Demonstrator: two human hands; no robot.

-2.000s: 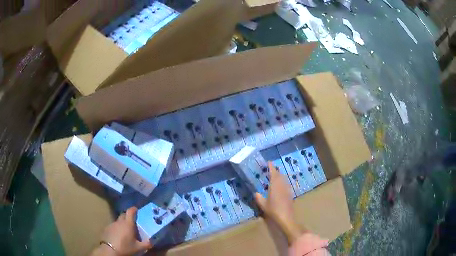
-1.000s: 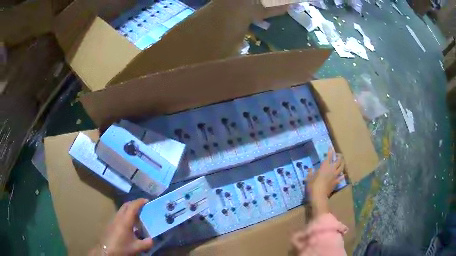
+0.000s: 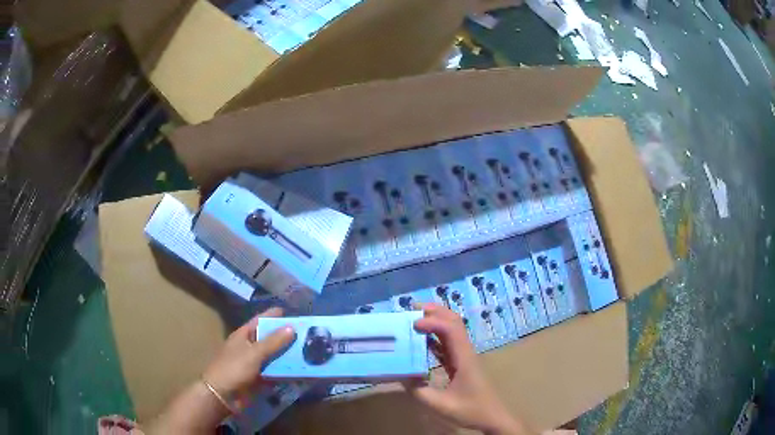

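Observation:
A pale blue retail box (image 3: pixel 365 344) with a dark round-headed product on its front lies level between my hands, above the near row. My left hand (image 3: pixel 242 361) grips its left end. My right hand (image 3: pixel 450 365) holds its right end. The open brown shipping carton (image 3: pixel 544 374) holds two rows of blue boxes. In the near row, the rightmost box (image 3: pixel 592 259) is turned differently from its neighbours. Loose retail boxes (image 3: pixel 276 234) lie tilted on top at the carton's left side. My hands hide part of the near row.
A second open carton (image 3: pixel 208 64) with blue boxes stands behind. White paper scraps (image 3: pixel 625 66) lie on the green floor (image 3: pixel 722 280) at the right. A clear crumpled film (image 3: pixel 663 164) lies beside the carton. Glossy wrapped stock (image 3: pixel 51 161) is at the far left.
My right hand has left the near row's right end and moved left onto the box in my left hand. The box is turned level, its large product picture now facing up. The view has shifted.

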